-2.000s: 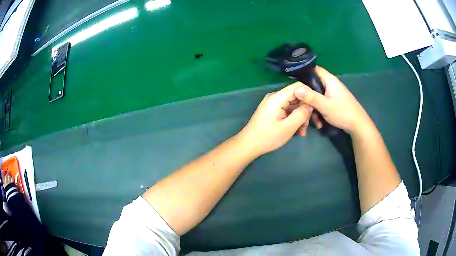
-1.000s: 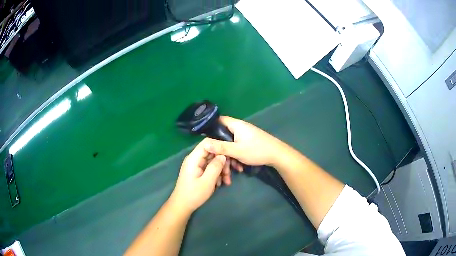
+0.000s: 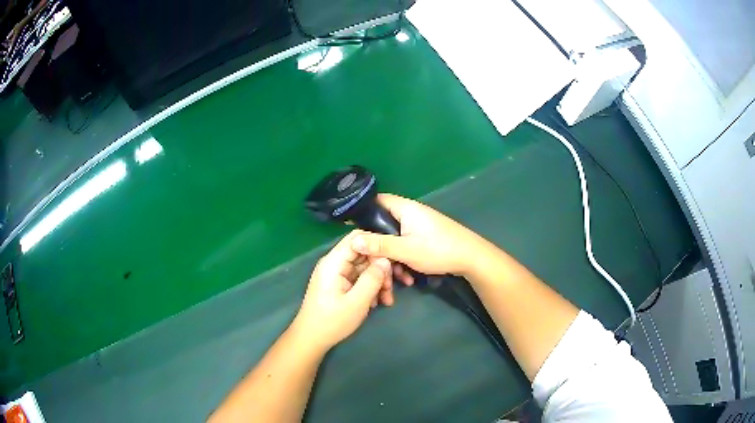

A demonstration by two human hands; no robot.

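My right hand (image 3: 422, 238) is closed around the grip of a black barcode scanner (image 3: 343, 195). The scanner's wide rounded head points left over the green belt (image 3: 240, 190). Its black cable (image 3: 472, 312) runs down and right under my right forearm. My left hand (image 3: 343, 285) touches my right hand at the scanner's grip. Its fingers are curled, and whether they grip anything is hidden. One phone mid-frame (image 3: 11, 304) lies on the belt at the far left edge.
A dark green bench mat (image 3: 190, 355) lies nearest me. A white sheet (image 3: 497, 62), a white box-shaped device (image 3: 589, 92) and a thick white cable (image 3: 586, 206) are at right. A large black block (image 3: 190, 41) stands beyond the belt. Orange and white items (image 3: 18, 411) show at lower left.
Since the oldest frame the view has swung right, showing more of the black block and white cabinets. The phone mid-frame now sits at the left edge. My hands keep the same pose around the scanner.
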